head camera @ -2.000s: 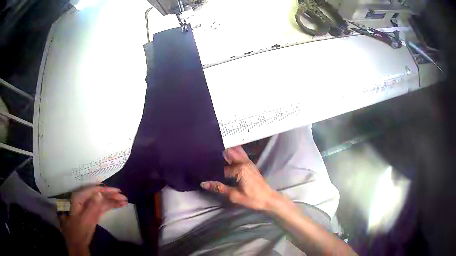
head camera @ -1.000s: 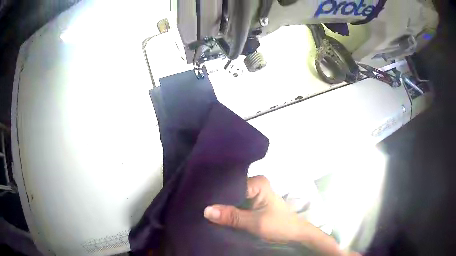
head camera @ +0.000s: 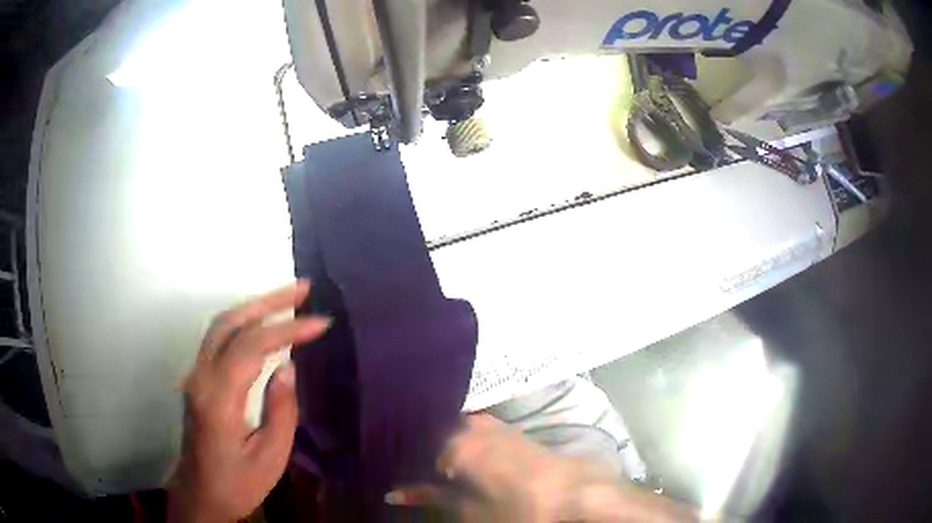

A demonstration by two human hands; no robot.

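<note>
The dark purple cloth panel (head camera: 378, 235) lies on the white table, its top edge under the presser foot (head camera: 381, 137). It runs down towards my lap in folded layers. My left hand (head camera: 245, 378) is at the cloth's left edge, fingertips touching it and fingers apart; it does not grip the cloth. My right hand (head camera: 501, 470) is blurred at the lower right edge of the cloth, thumb over it; the other fingers are hidden, and the grip seems to be on the cloth.
The machine head (head camera: 572, 36) with blue lettering stands above the cloth. A ribbed pale knob (head camera: 469, 137) is beside the needle. Dark scissors (head camera: 669, 123) lie to the right. The white table (head camera: 613, 266) has a printed scale near its front edge.
My left hand has come back into view at the cloth's left edge. My right hand has moved down and left. The cloth's folded flap hangs lower and straighter. The view has shifted.
</note>
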